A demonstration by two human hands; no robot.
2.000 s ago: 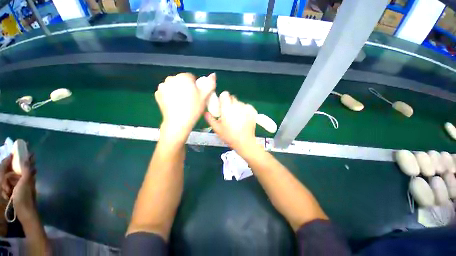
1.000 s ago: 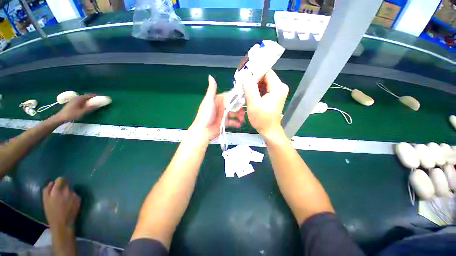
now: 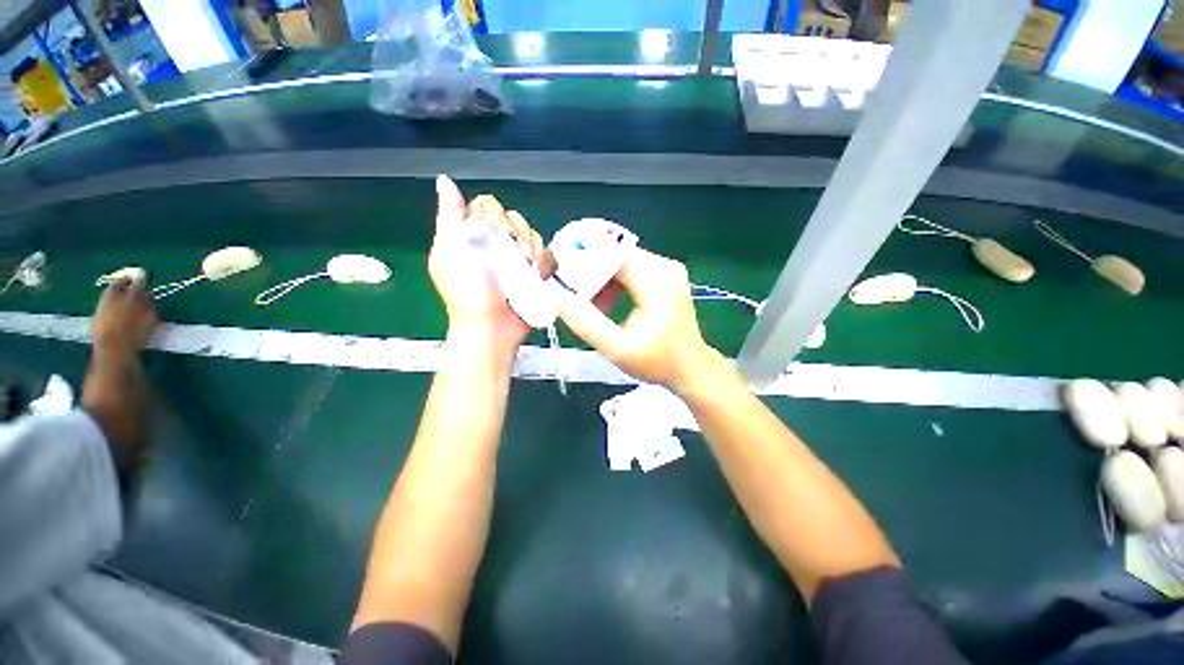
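Note:
My left hand [image 3: 474, 266] holds a white shell half [image 3: 519, 288] lying along its palm, with a thin white cord hanging below. My right hand [image 3: 649, 318] grips another white half-shell [image 3: 591, 256] that shows small dark and blue details inside. The two pieces are close together, and whether they touch is unclear. A loose pile of white slips [image 3: 644, 426] lies on the dark green surface below my hands.
Oval units with cord loops lie on the green belt [image 3: 357, 269] at left and right. A grey post [image 3: 870, 195] stands right of my hands. Cream ovals [image 3: 1097, 413] sit in rows at right. Another person's hand [image 3: 123, 316] is at left. A parts tray [image 3: 805, 85] and plastic bag [image 3: 435, 65] lie behind.
My left hand has turned and now holds a white piece. My right hand has moved down and left with its shell. Units on the belt have shifted right; the other person's arms moved left.

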